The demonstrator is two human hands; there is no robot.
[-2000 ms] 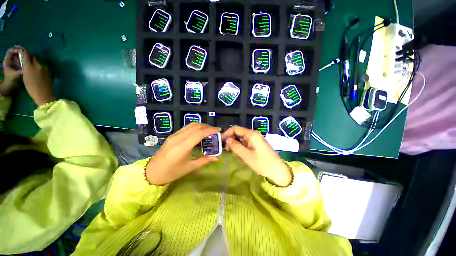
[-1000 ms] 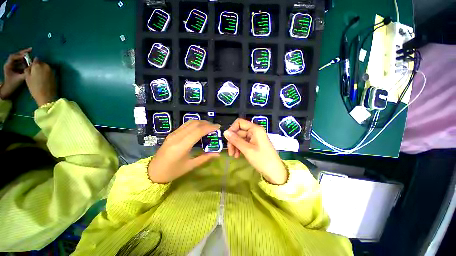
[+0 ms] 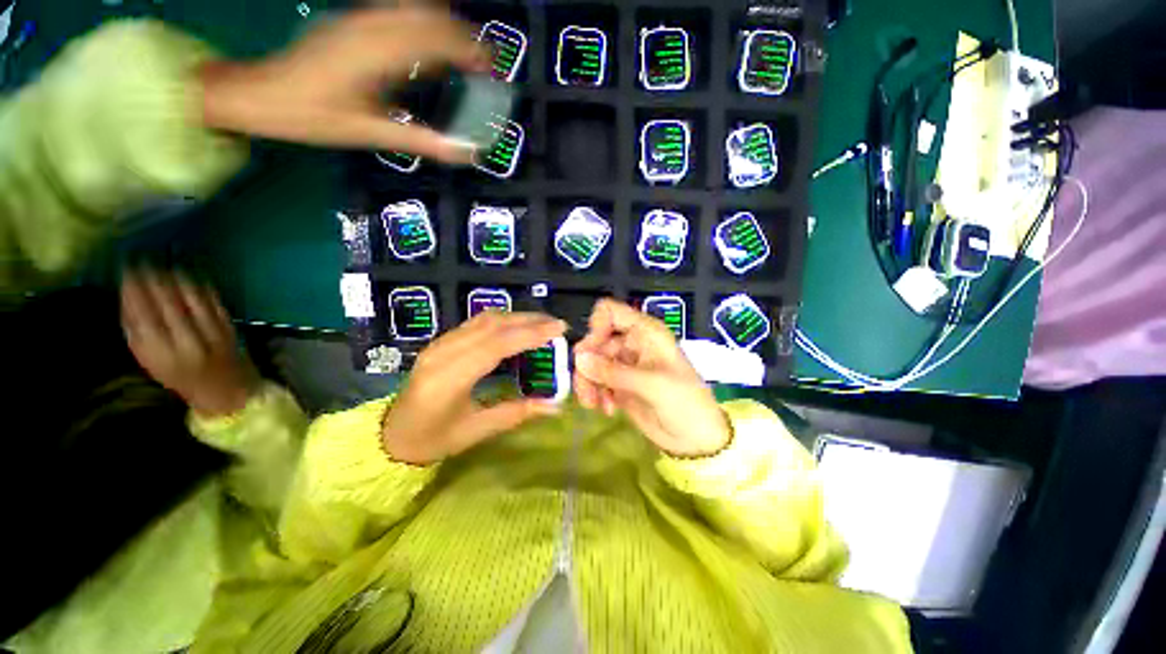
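My left hand [image 3: 463,383] holds a smartwatch [image 3: 544,369] between thumb and fingers, just below the near edge of the foam tray [image 3: 588,276]. Its dark screen faces up with green lines of text. My right hand [image 3: 646,377] is at the watch's right edge, fingers curled and fingertips close together. Whether the fingertips touch the watch cannot be told. More watches with green text lie in the tray's square pockets, one per pocket. A pocket in the second row, middle column, is empty.
A coworker's blurred hand [image 3: 352,79] reaches over the tray's upper left with a blurred object [image 3: 481,113]; the other hand [image 3: 189,335] is at left. Black cables, white cables and a power strip [image 3: 1010,160] lie at right. A person in pink is at the right edge.
The coworker's arm has swung in from the left over the tray. The held watch's screen, purplish at first, now shows green text. My hands stay near the same spot.
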